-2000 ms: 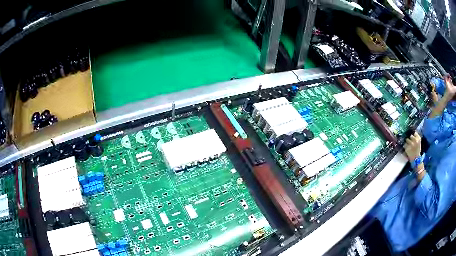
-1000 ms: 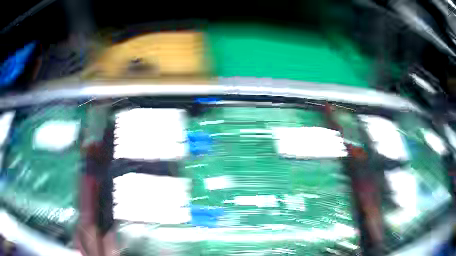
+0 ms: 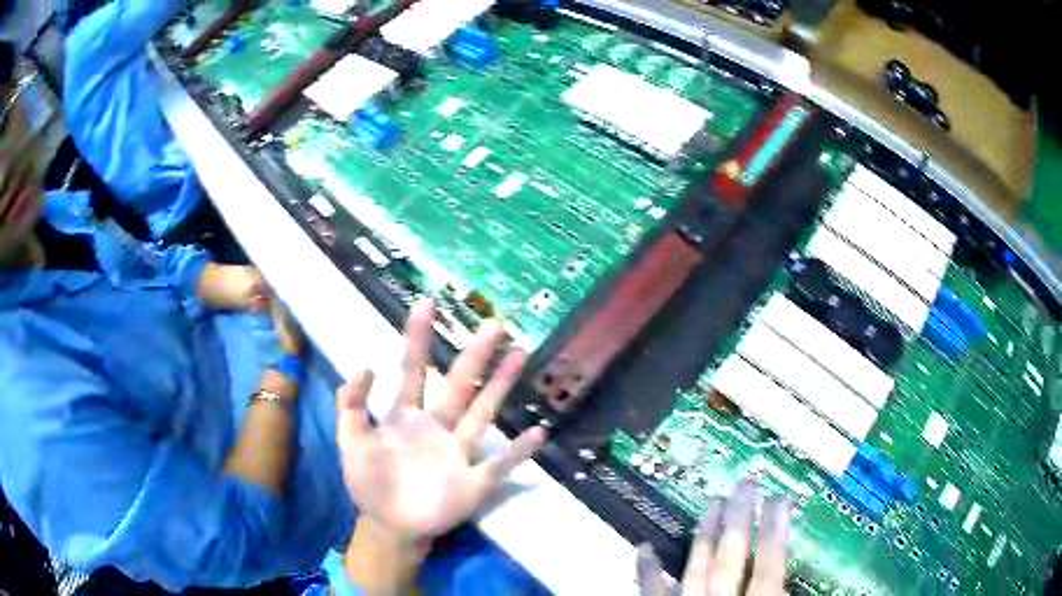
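A green circuit board [image 3: 512,245] with white blocks [image 3: 637,108] lies in a black carrier. A second board [image 3: 990,408] at the right bears grouped white blocks [image 3: 882,247], blue blocks [image 3: 955,321] and black round parts. A red-brown crossbar [image 3: 629,314] lies between them. My left hand [image 3: 425,454] is raised over the conveyor rail near the first board's near edge, palm showing, fingers spread, empty. My right hand [image 3: 740,553] is cut off by the bottom edge; its fingers are slightly apart over the second board's near edge, with nothing visible in them.
A person in a blue coat [image 3: 117,408] sits at the left, close to the conveyor rail [image 3: 262,239], a blue band on the wrist. Another blue sleeve [image 3: 128,105] is beyond. A cardboard tray [image 3: 967,122] with black round parts stands behind the rail at upper right.
The view has swung from the right side of the line to the left, through a blurred frame. Both my hands have come into view, and the cardboard tray now shows at upper right.
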